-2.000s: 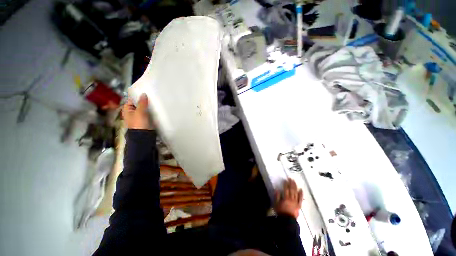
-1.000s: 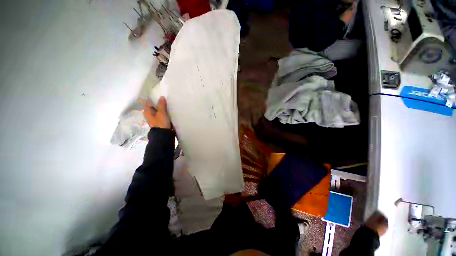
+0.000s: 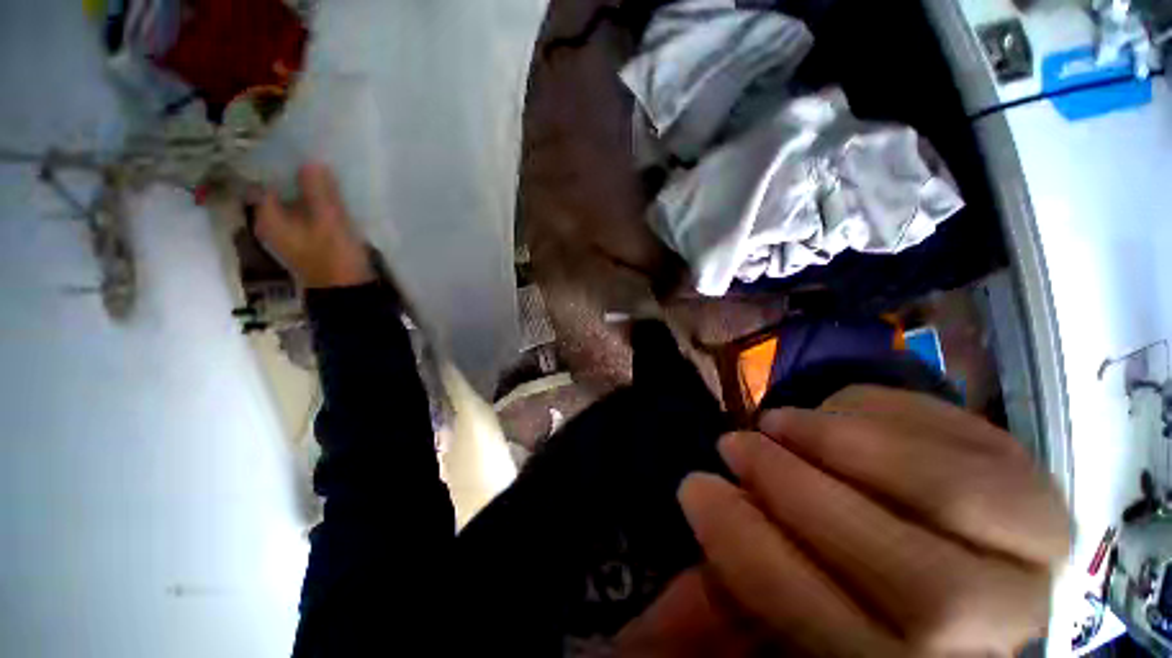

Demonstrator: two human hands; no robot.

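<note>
A pale grey panel or sheet point(image 3: 443, 180) runs from the top edge down to the middle left; its right edge is curved, and blur hides whether it is the panel seen before. My left hand point(image 3: 312, 229) is at its left side with fingers spread and blurred; whether it grips the sheet cannot be told. My right hand point(image 3: 887, 527) is large and close to the camera at the lower right. Its fingers are curled close together, and nothing shows in them.
A grey fabric bundle point(image 3: 810, 193) lies beyond my right hand. The white sewing machine table point(image 3: 1073, 231) is at the right, with metal machine parts. A red item point(image 3: 238, 45) is at the upper left. A cream piece point(image 3: 476, 444) hangs below the pale sheet. An orange surface point(image 3: 756, 370) shows low down.
My right hand has left the machine table edge and come up close to the camera. My left hand has moved left and up in view. The upright panel outline is no longer clear.
</note>
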